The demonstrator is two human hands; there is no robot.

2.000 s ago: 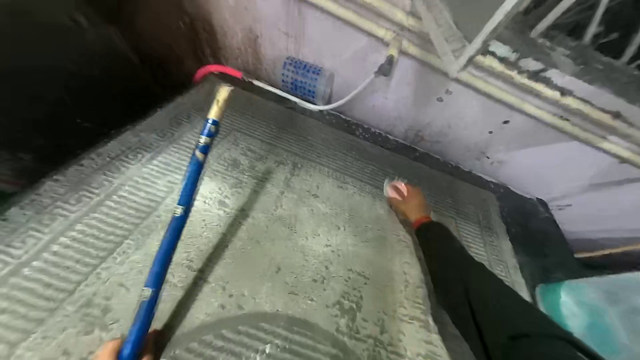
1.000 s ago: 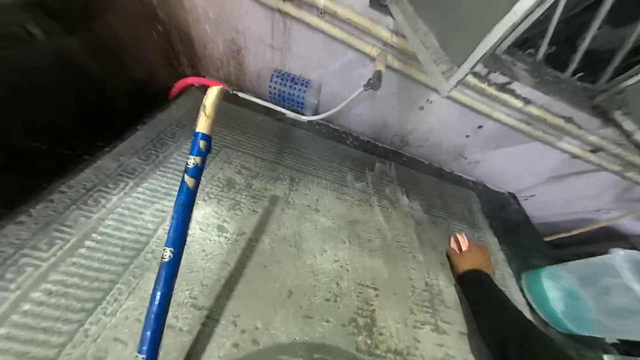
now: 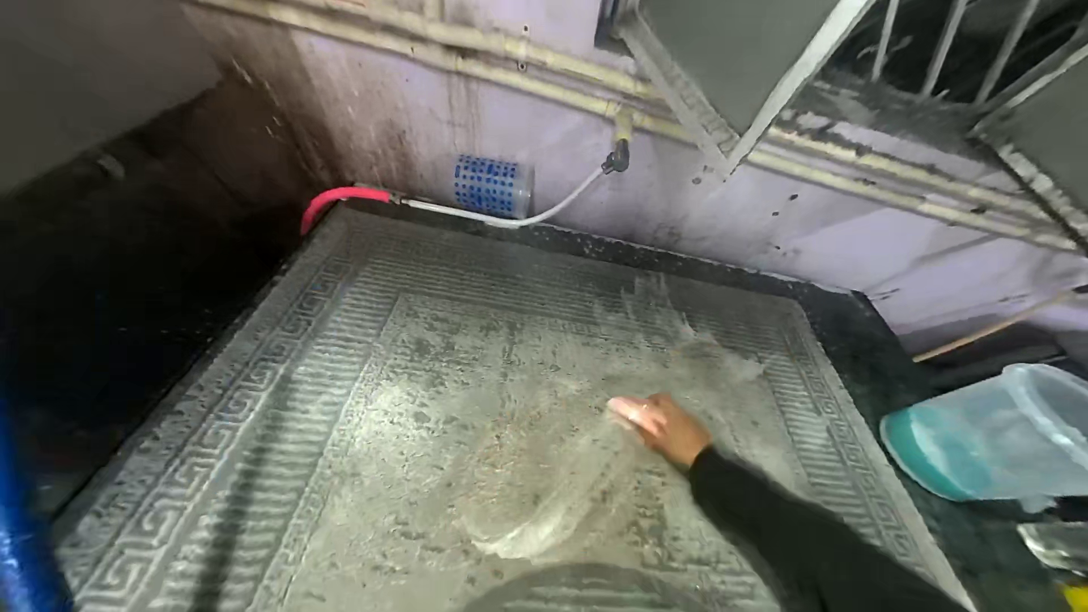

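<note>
A grey rug point(image 3: 442, 408) with a Greek-key border lies flat under my right hand point(image 3: 667, 425). The fingers are closed on a small pinkish-white object point(image 3: 631, 411), held low against the rug's surface; its kind cannot be told. Pale, foamy-looking streaks point(image 3: 531, 531) mark the rug below and behind this hand. At the lower left edge shows part of a blue-wrapped pole point(image 3: 21, 527). My left hand is outside the frame, so its hold on the pole is hidden.
Along the wall, a white hose point(image 3: 484, 218) with a red end runs past a blue-dotted clear cylinder point(image 3: 493, 184) to a pipe fitting point(image 3: 618, 155). A translucent tub point(image 3: 994, 433) with teal contents stands at right. Open window shutters point(image 3: 731, 68) hang above.
My right hand has moved back toward the rug's middle from its right side. Pale streaks now mark the centre. The blue pole has shifted to the far left edge.
</note>
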